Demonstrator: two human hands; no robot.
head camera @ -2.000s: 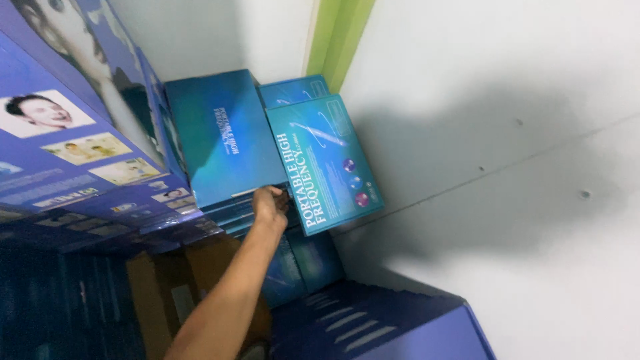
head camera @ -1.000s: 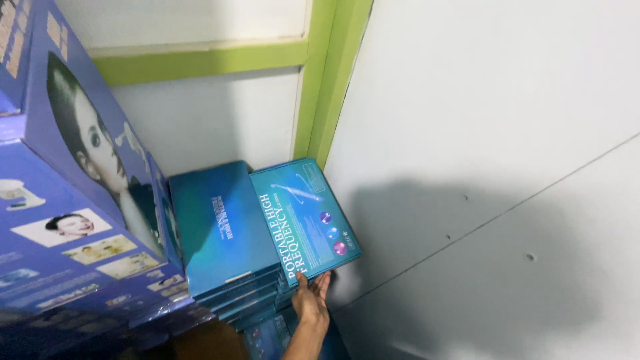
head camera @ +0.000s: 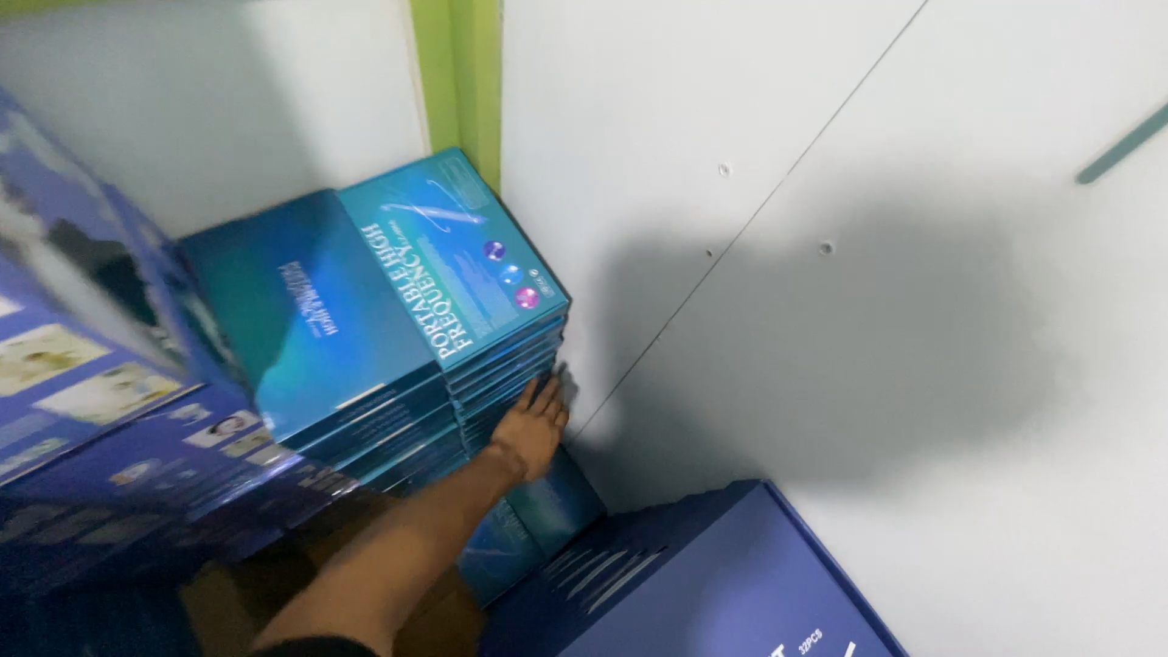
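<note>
My left hand (head camera: 531, 427) reaches in from the lower left, its fingers against the front side of the right-hand stack of teal boxes, near the white wall. It does not clearly grip anything. The top box of that stack (head camera: 456, 246) is bright teal, with printed lettering and round purple, blue and pink pictures. Close against it on the left is a darker teal box (head camera: 310, 310), top of another stack. More teal boxes (head camera: 497, 547) lie lower, behind and below my forearm. My right hand is not visible.
Purple printed cartons (head camera: 100, 365) stand on the left. A large dark blue box (head camera: 730, 584) is at the lower right, and brown cardboard (head camera: 228, 602) lies below. A white wall (head camera: 821, 365) with a shadow and a green corner post (head camera: 456, 82) bound the stacks.
The bright teal box, earlier tilted and overhanging with my hand at its edge, now sits flush beside the darker box. My hand is lower, at the stack's side. The view has shifted.
</note>
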